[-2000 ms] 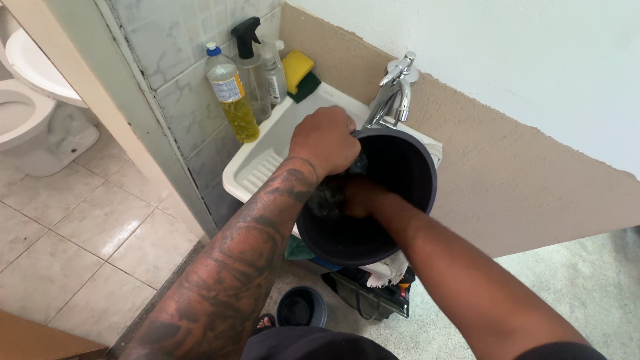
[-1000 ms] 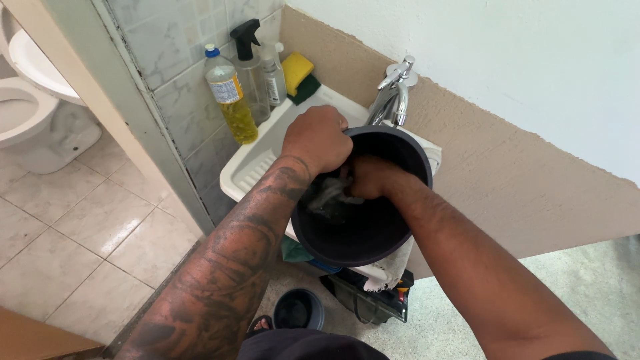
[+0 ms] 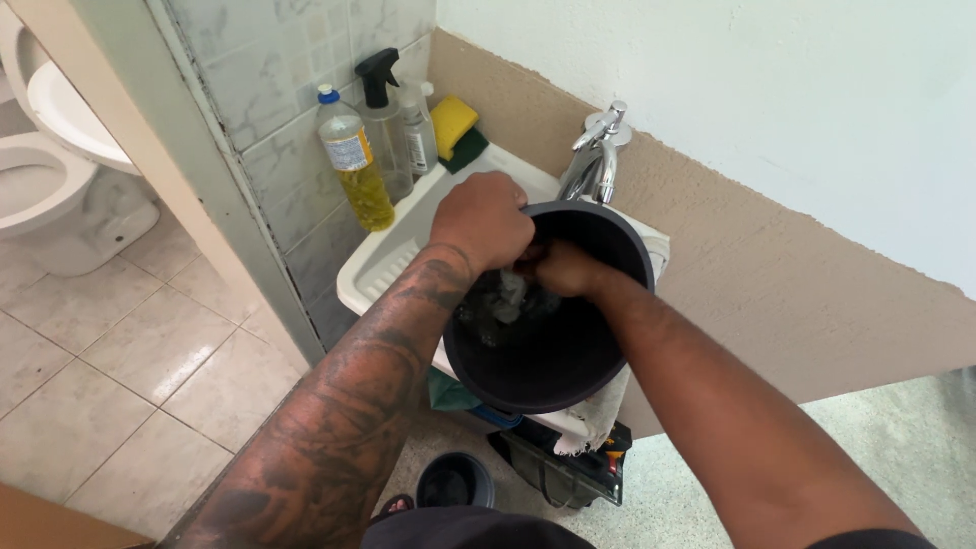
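Note:
A large black plastic bucket (image 3: 564, 374) rests, tilted towards me, on the white laundry sink (image 3: 358, 278). My left hand (image 3: 488, 221) is closed at the bucket's upper left rim. Inside the bucket, my right hand (image 3: 564, 268) is closed beside it, its fingertips hidden in shadow. Below both hands a wet greyish cloth (image 3: 509, 297) hangs into dark water with some bubbles. Whether the left fingers grip the rim, the cloth or both is not clear. Behind the bucket a chrome tap (image 3: 606, 156) comes out of the wall.
A bottle of yellow liquid (image 3: 354, 168), a spray bottle (image 3: 385, 130), another clear bottle (image 3: 418, 133) and a yellow-green sponge (image 3: 455, 130) stand at the sink's back left. Below are a small dark bucket (image 3: 455, 480), a dark bin or bag (image 3: 560, 473) and a frayed cloth (image 3: 602, 415).
My right hand has come up inside the bucket, close to the left hand. The greyish cloth, barely visible two seconds ago, now shows below the hands.

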